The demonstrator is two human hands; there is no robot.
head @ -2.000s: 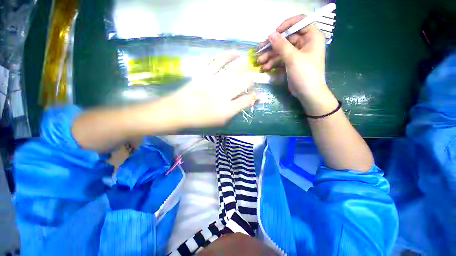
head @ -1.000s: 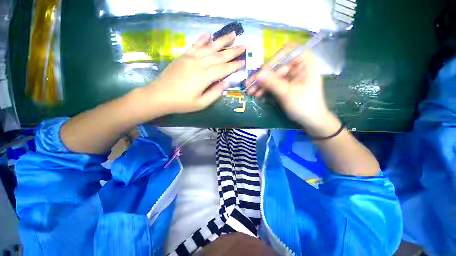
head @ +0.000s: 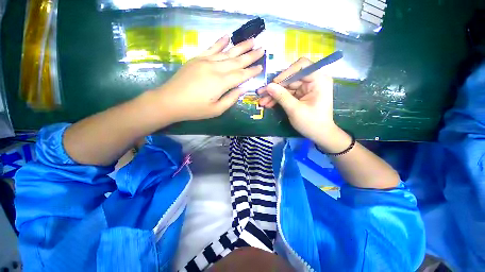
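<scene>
An LCD module (head: 263, 68) lies on the bench, mostly hidden under my left hand (head: 215, 79), whose spread fingers rest across it. Its orange-gold flex cable (head: 257, 110) sticks out on the near side. A black part (head: 248, 30) lies at the far end, beyond my fingertips. My right hand (head: 303, 98) holds grey tweezers (head: 315, 68) like a pen, with the tips down at the module's near right edge, by the flex cable. Whether the tips hold a piece is too small to tell.
Yellow tape pieces on a clear liner (head: 310, 44) lie behind both hands. A glaring white sheet (head: 319, 11) lies beyond, with narrow white rectangles (head: 373, 13) at its right. A gold strip bundle (head: 38, 58) lies far left. A person's blue sleeve (head: 457, 111) is at the right.
My left hand has moved left off the liner and now lies on the module, with the black part visible. My right hand has brought the tweezers down from the tape to the module's near edge.
</scene>
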